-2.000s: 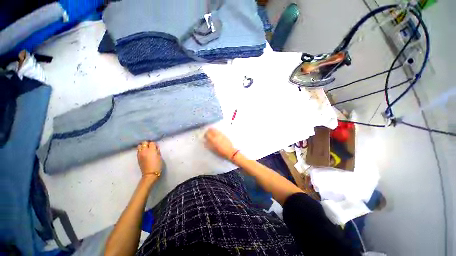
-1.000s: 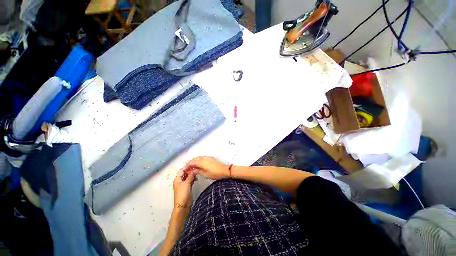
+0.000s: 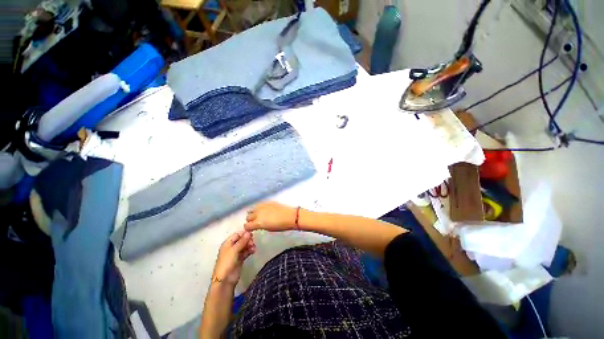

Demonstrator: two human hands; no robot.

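Observation:
A folded panel [image 3: 228,185] lies flat on the white table, pale grey-blue side up, with navy showing along its far edge and its curve. My left hand [image 3: 235,257] and my right hand [image 3: 270,217] are in front of its near edge, fingertips together in a pinch. I cannot tell whether a tiny thing is between them. A small red marking stick [image 3: 330,165] lies right of the panel. A small dark metal ring or snips [image 3: 342,121] lies beyond it.
A stack of cut panels [image 3: 218,69] with a grey strip [image 3: 281,73] on top is at the far side. An iron [image 3: 434,86] stands at the right end. Denim pieces [image 3: 83,245] hang at the left edge. A cardboard box [image 3: 467,192] is below right.
My hands were apart by the panel's near edge; they have come together at the fingertips. The camera view has shifted. The panel looks the same.

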